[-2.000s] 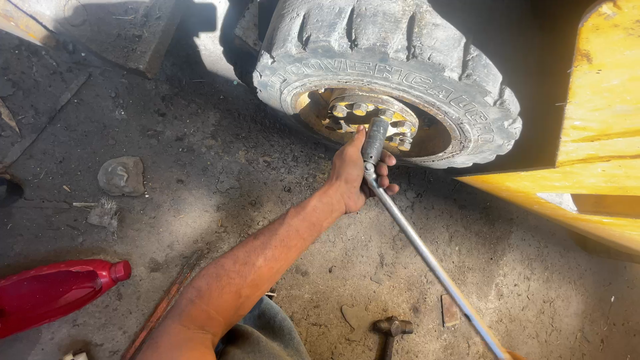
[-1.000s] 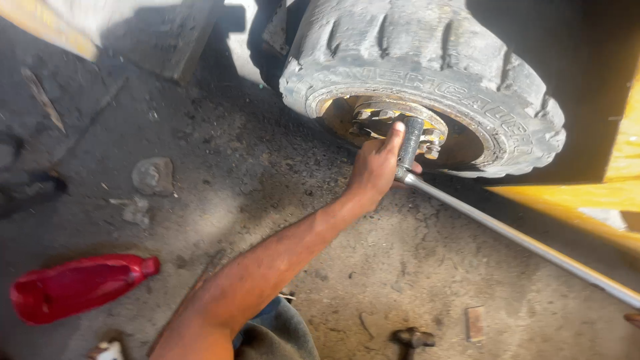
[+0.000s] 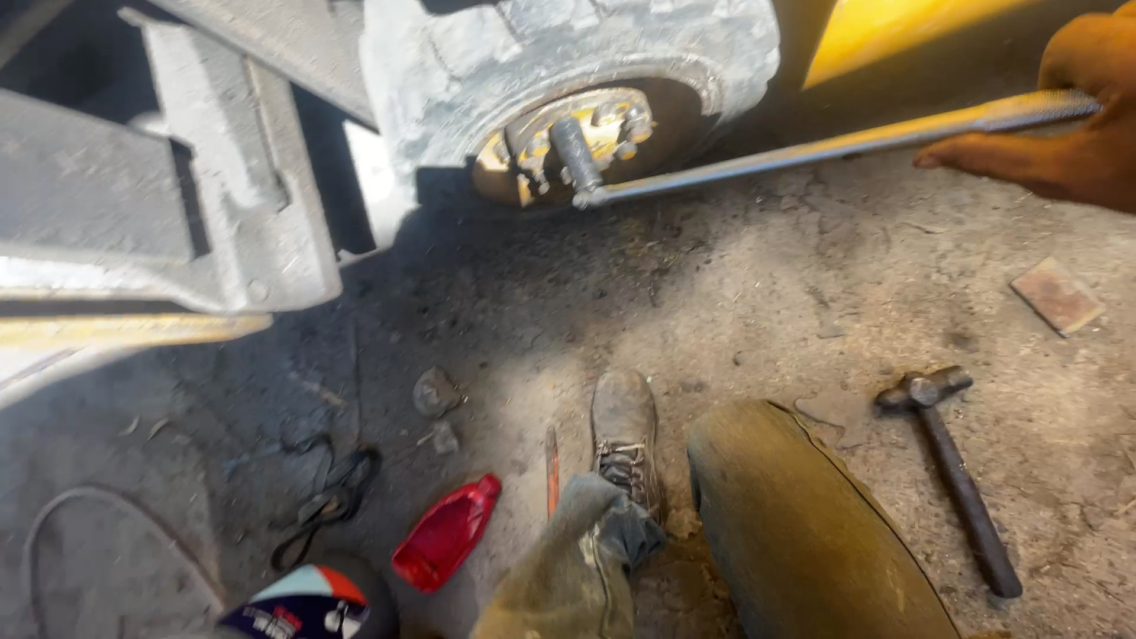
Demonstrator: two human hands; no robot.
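My right hand (image 3: 1078,120), at the upper right edge, grips the knurled end of a long metal breaker bar (image 3: 799,153). Its thumb lies along the underside of the bar. At the bar's other end, a long dark socket (image 3: 575,153) sits at the studs and nuts of a yellow wheel hub (image 3: 612,120). Around the hub is a worn, heavily treaded rubber tyre (image 3: 568,49), cut off by the top edge. The socket hides the nut beneath it. My left hand is out of view.
A hammer (image 3: 954,479) lies on the floor at right, below a small flat reddish piece (image 3: 1058,296). Nearer my boot (image 3: 624,417) are a red plastic bottle (image 3: 446,532) and a stone (image 3: 435,392). Metal machine framework (image 3: 240,177) stands at upper left.
My left hand has left the socket and gone out of view. The bar's handle end has swung upward at the right, with my right hand now showing on it. The view has shifted considerably.
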